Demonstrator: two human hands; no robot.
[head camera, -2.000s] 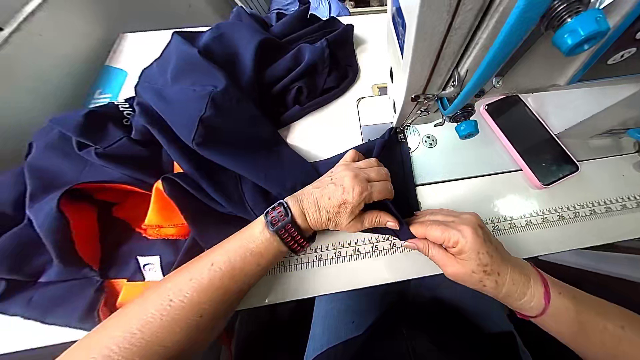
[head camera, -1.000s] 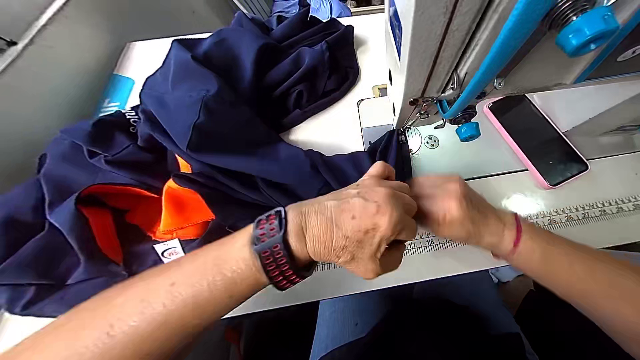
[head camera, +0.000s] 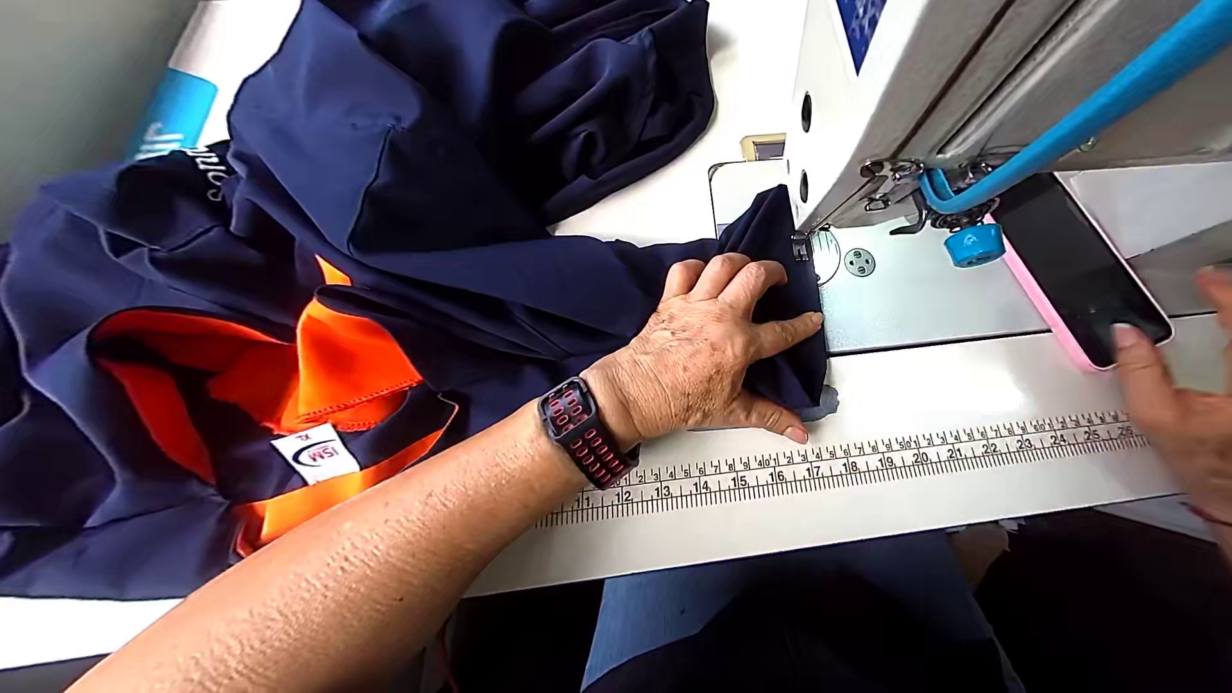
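Observation:
A navy blue garment (head camera: 462, 260) with an orange lining (head camera: 351, 361) lies over the left of the table, its narrow end beside the sewing machine's presser foot (head camera: 801, 247). Spread flat on that end is my left hand (head camera: 707, 351), fingers apart, pressing the cloth down; a smartwatch is on its wrist. Off to the right, my right hand (head camera: 1169, 404) is partly cut by the frame edge, blurred, with fingers apart and nothing seen in it. Its fingertip overlaps the lower end of a phone in a pink case (head camera: 1083, 269); whether it touches is unclear.
The sewing machine head (head camera: 885, 96), with a blue tube (head camera: 1088, 106) and blue knob (head camera: 974, 245), stands over the metal plate at upper right. A printed ruler strip (head camera: 866, 472) runs along the table's front edge. My lap is below.
My right hand has left the cloth and moved right, to beside the phone. My left hand, bunched at the cloth one second ago, now lies spread on it. The view has shifted closer.

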